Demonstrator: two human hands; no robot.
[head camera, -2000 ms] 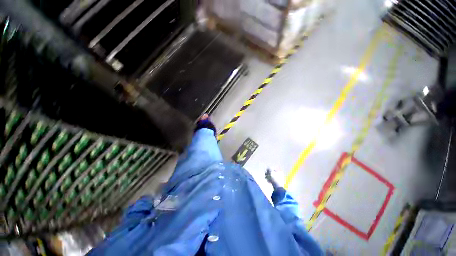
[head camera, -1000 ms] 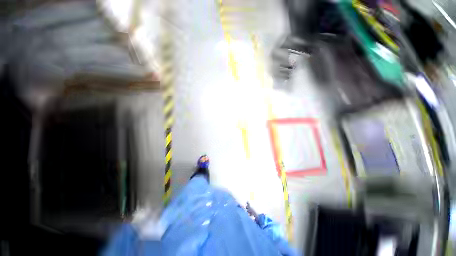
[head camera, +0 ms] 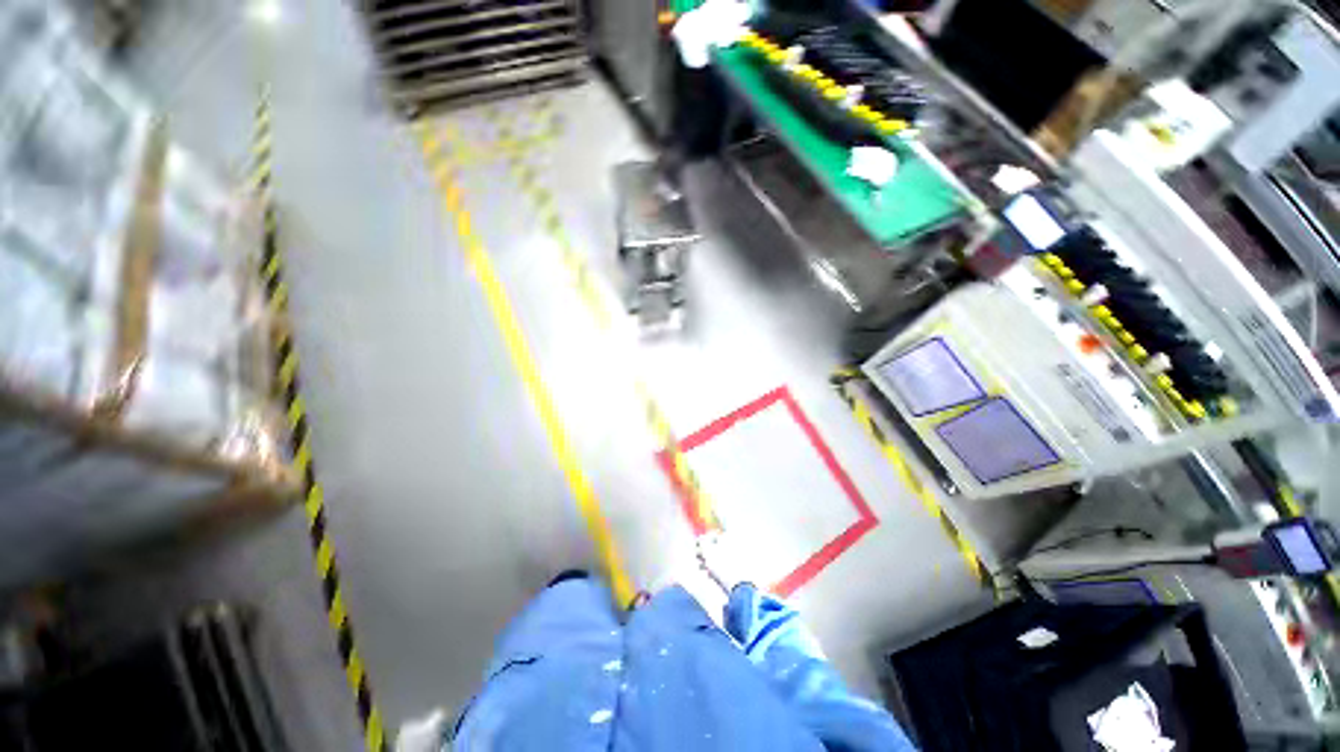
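Note:
My right hand (head camera: 710, 567) shows small and blurred beyond the blue sleeve at bottom centre, over the floor; its fingers cannot be made out. A whitish shape at the bottom edge, left of the blue coat, may be my gloved left hand (head camera: 422, 730); it is cut off and blurred. A long board with black cylinders and yellow blocks (head camera: 830, 85) lies on the green mat (head camera: 904, 213) at upper right. A white wad (head camera: 872, 165) lies beside it. Another such board (head camera: 1129, 341) is in the white machine (head camera: 977, 404) at right.
Grey floor with yellow and black-yellow tape and a red tape square (head camera: 849, 478) ahead. A metal stool (head camera: 657, 243) stands near the bench. A black bin (head camera: 963, 661) is at lower right. Wrapped stacked boxes (head camera: 66, 265) stand at left; a slotted metal rack (head camera: 478, 52) is at the top.
The view has swung to the right. The dark rack and green boards at left have gone out of view; the bench, the white machine and the black bin now show at right.

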